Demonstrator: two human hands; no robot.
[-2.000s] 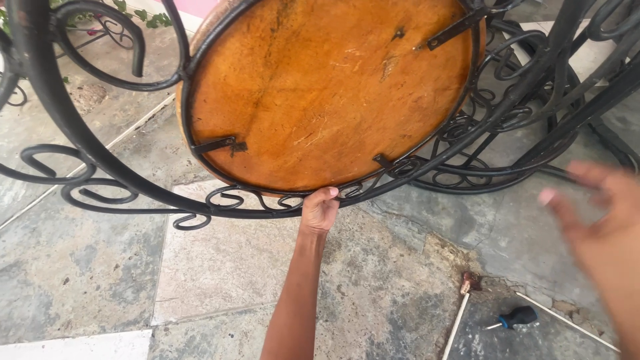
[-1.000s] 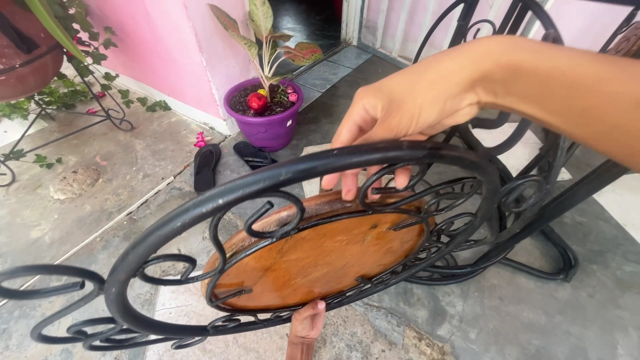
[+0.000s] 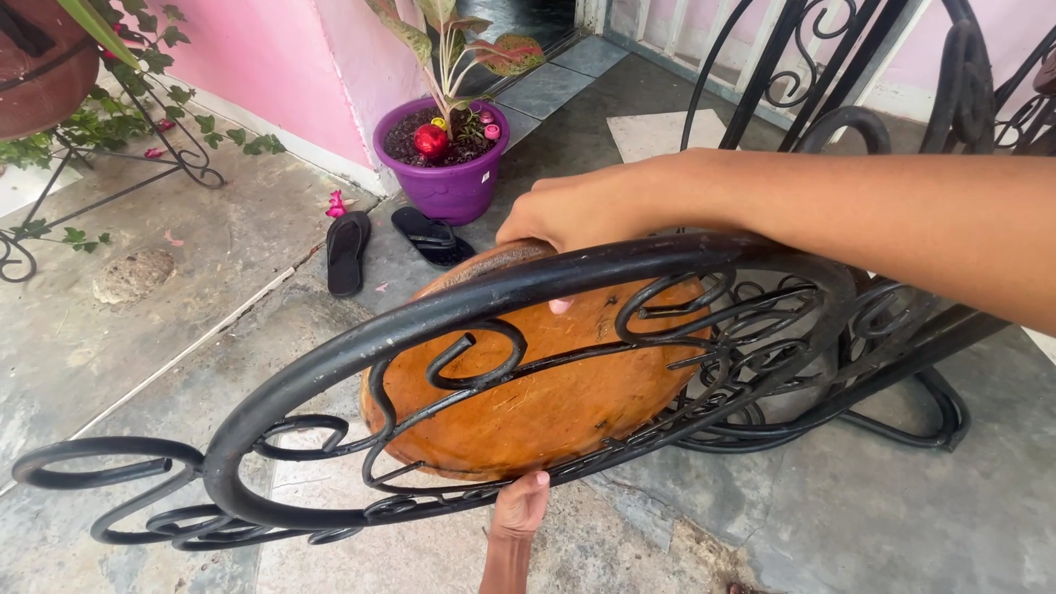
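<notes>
A round orange-brown wooden disc (image 3: pixel 528 396) lies tilted within a black wrought-iron frame (image 3: pixel 330 346) with scrollwork. Over the frame's upper bar reaches my right hand (image 3: pixel 569 214), gripping the disc's upper edge, its thumb or a fingertip showing on the disc's face. At the lower edge, my left hand (image 3: pixel 521 505) holds from below, thumb up against the frame's bar and the disc's rim; its other fingers are hidden. Along its upper left part, the disc stands apart from the inner scroll ring.
A purple plant pot (image 3: pixel 445 181) stands by the pink wall, near black flip-flops (image 3: pixel 348 252). At the left is a wire plant stand (image 3: pixel 115 194) with a clay pot (image 3: pixel 45 74). More black ironwork (image 3: pixel 817 66) rises at the upper right.
My right hand, off to the right and free of the frame two seconds ago, has come over to the disc's upper edge. The disc has shifted away from its ring. The view has tilted up.
</notes>
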